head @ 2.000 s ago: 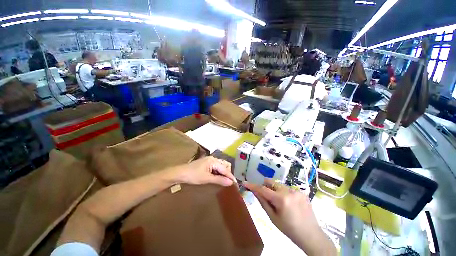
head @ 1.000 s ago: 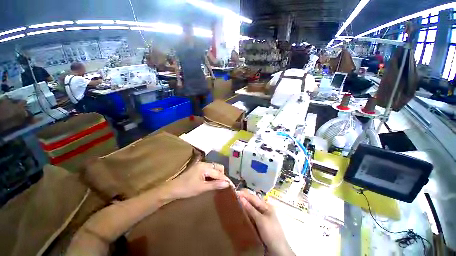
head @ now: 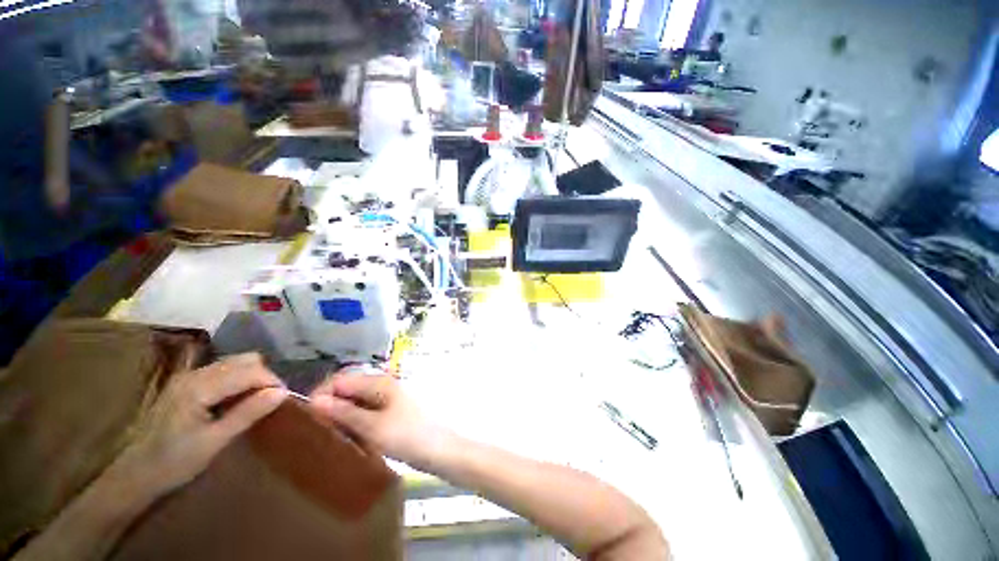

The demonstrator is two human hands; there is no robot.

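A large brown cloth panel (head: 230,510) with a darker reddish patch (head: 318,455) hangs in front of me at the lower left. My left hand (head: 214,422) pinches its top corner. My right hand (head: 367,411) pinches the edge close beside it. A short pale strip shows between the fingertips. The white sewing machine head (head: 340,312) with a blue label stands just behind my hands, not touching the cloth as far as I can see.
Folded brown pieces (head: 236,203) lie behind the machine at left. A black-framed screen (head: 575,235) stands right of it. Small snips (head: 629,425), a thin red-handled tool (head: 718,427), a brown cloth piece (head: 750,367) and a dark flat item (head: 860,493) lie at right.
The view has swung to the right, bringing the tools and cloth on the right side into sight. Both hands still hold the panel's corner, close together.
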